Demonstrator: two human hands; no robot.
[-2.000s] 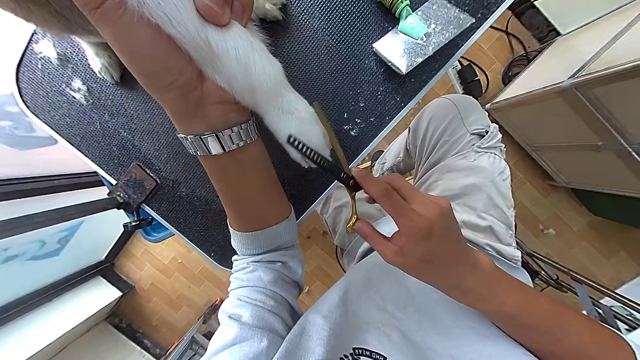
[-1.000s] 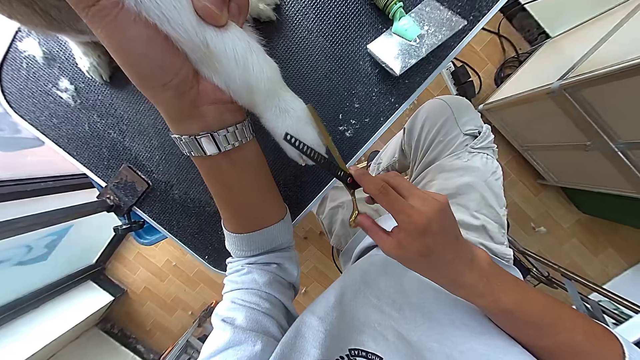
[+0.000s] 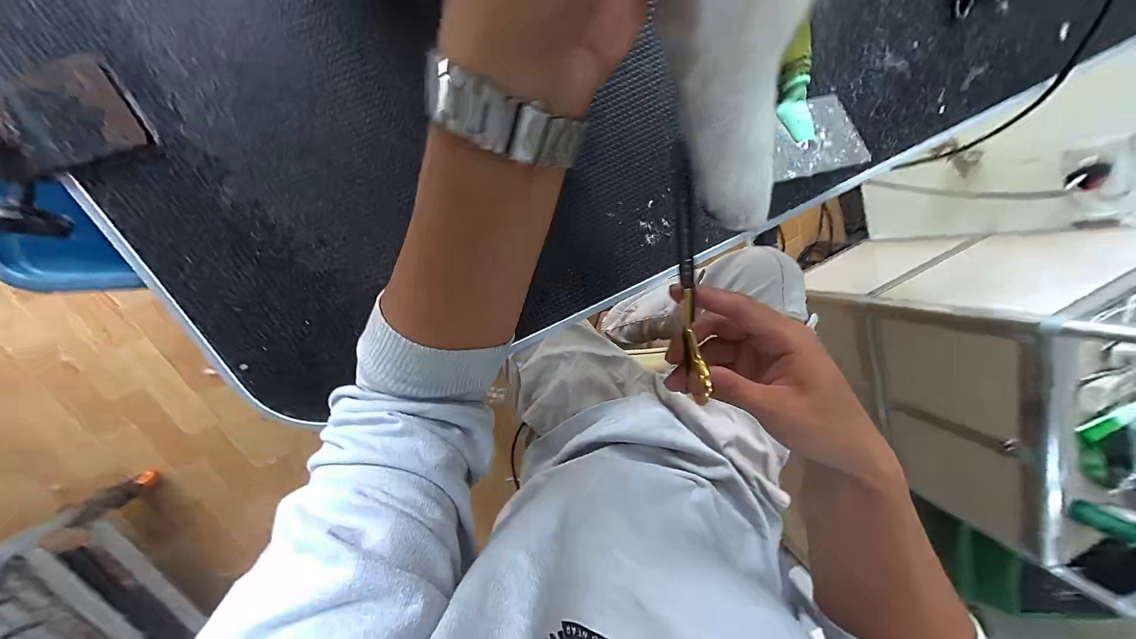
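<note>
The white-furred leg of an animal (image 3: 732,115) hangs down from the top edge, its paw over the border of the black grooming table (image 3: 293,222). My left hand (image 3: 555,40), a metal-link watch on its wrist, is left of the leg. Its fingers run out of view at the top, so its hold on the leg cannot be made out. My right hand (image 3: 754,355) grips the gold handles of thinning shears (image 3: 686,257). Their dark blades point up along the left side of the paw and look closed or nearly so.
Behind the paw, a green-tipped tool (image 3: 796,111) rests on a silvery plate (image 3: 825,142). A dark metal clamp (image 3: 75,111) grips the table's left corner above a blue tub (image 3: 67,253). A black cable (image 3: 1021,115) crosses the right edge. Cream cabinets (image 3: 958,373) stand right.
The view has swung strongly. The leg now hangs more upright, where before it slanted across my left palm. The shears' blades, spread apart around the paw earlier, have come together and lie beside it.
</note>
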